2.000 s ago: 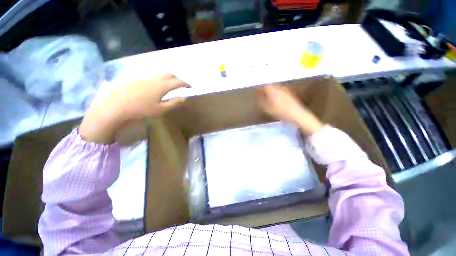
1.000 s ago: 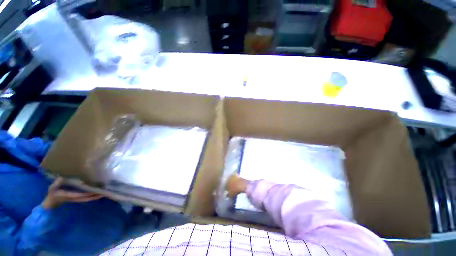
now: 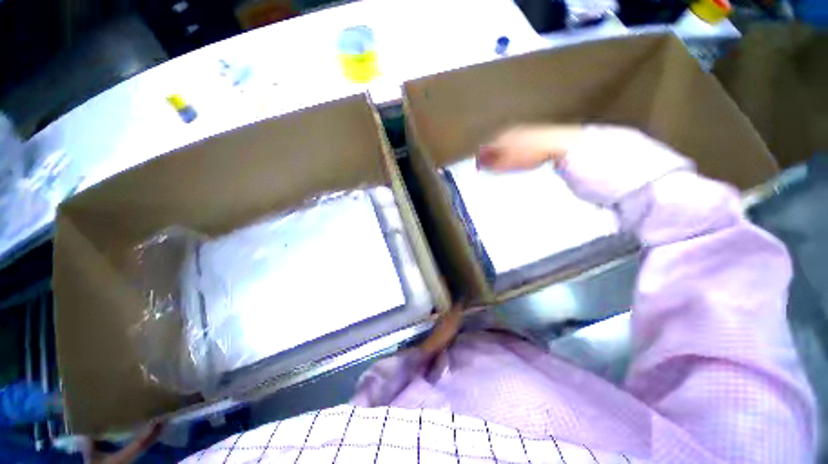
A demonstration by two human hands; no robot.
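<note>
Two open cardboard cartons stand side by side, the left carton [image 3: 272, 159] and the right carton [image 3: 536, 95]. A white wrapped slab [image 3: 304, 281] lies in the left one, with crinkled clear film [image 3: 168, 308] loose at its left. Another white slab [image 3: 536, 222] lies in the right one. My right hand [image 3: 525, 147], blurred, is over the far left part of the right slab; whether it holds anything is unclear. My left hand [image 3: 445, 328] is at the near carton corners beside the gap, partly hidden and dark; its grip is unclear.
A yellow-and-clear roll [image 3: 359, 56], a small yellow-and-blue item [image 3: 182, 107] and a small blue cap [image 3: 502, 44] are on the white bench [image 3: 272, 45]. Another person's hand [image 3: 132, 449] is at the left carton's near edge. Another brown carton [image 3: 781, 77] stands far right.
Relative to the bench items, the cartons stand further right, and a dark gap now shows between them. My right hand has left the film at a slab's left side. My left hand has come into view.
</note>
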